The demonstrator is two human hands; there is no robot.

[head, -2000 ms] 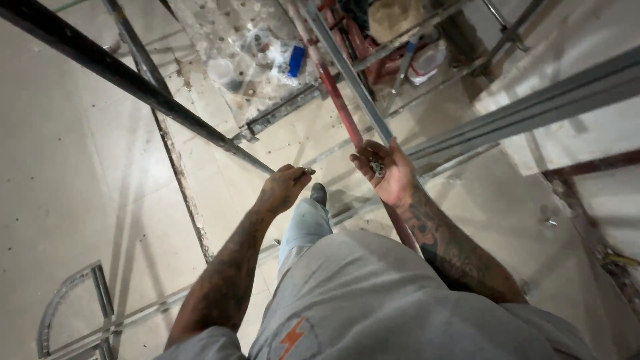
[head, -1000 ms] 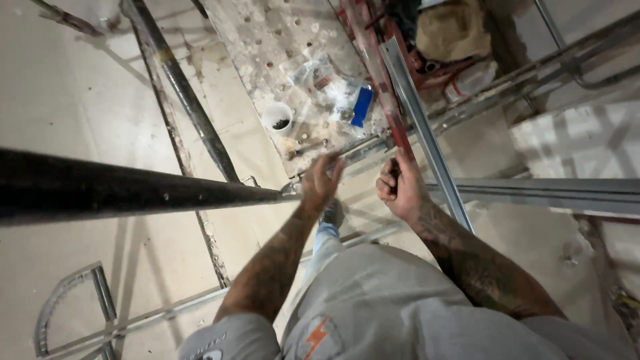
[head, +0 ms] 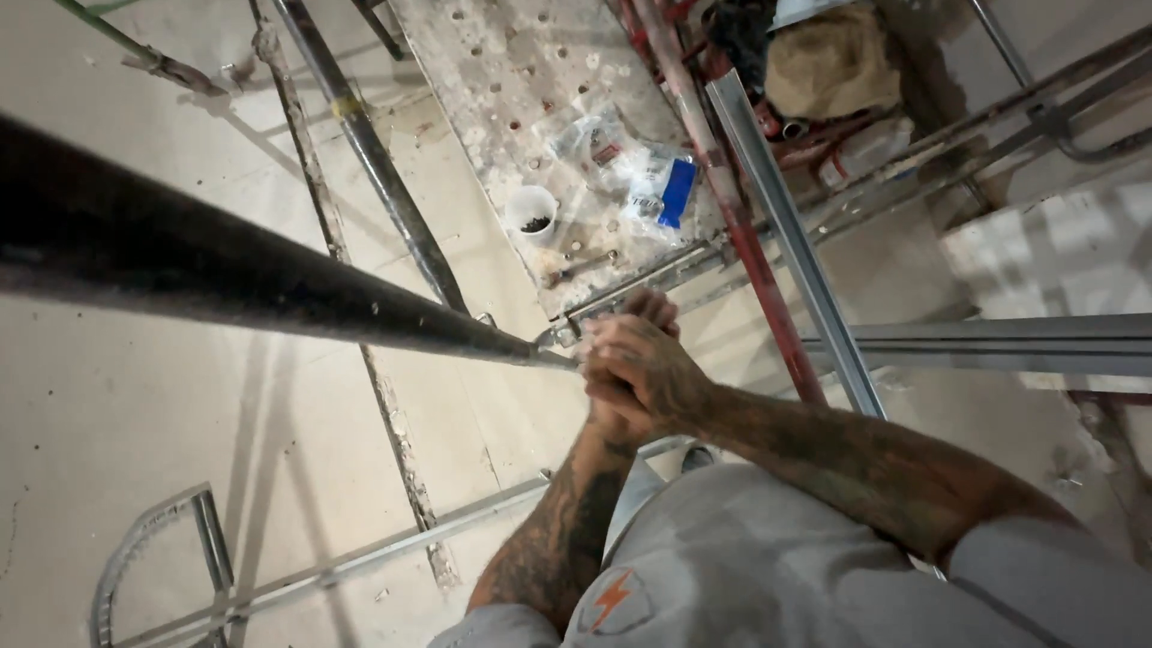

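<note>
My right hand (head: 648, 364) lies over my left hand (head: 616, 418) at mid-view, their fingers bunched together. Part of the left hand shows beyond the right; anything inside them is hidden. Just above them is the end of a perforated scaffold deck (head: 540, 90). On it stand a white plastic cup (head: 531, 212) holding small dark pieces, clear plastic packets (head: 598, 148), one with a blue part (head: 677, 193), and a small metal tool (head: 580, 268). A dark pole (head: 270, 261) reaches close to the hands from the left. Right of them lean a red scaffold tube (head: 751, 247) and a galvanized metal channel (head: 801, 252).
A brown bag (head: 832, 67) and other gear lie at the upper right. Another metal profile (head: 1008, 346) runs off right. A second dark tube (head: 378, 162) stands left of the deck. Below left are a thin rail (head: 360, 562) and a curved metal frame (head: 112, 567).
My hands were apart in both earlier frames and are now together. Two seconds ago my right palm was cupped around small shiny pieces. The view has shifted.
</note>
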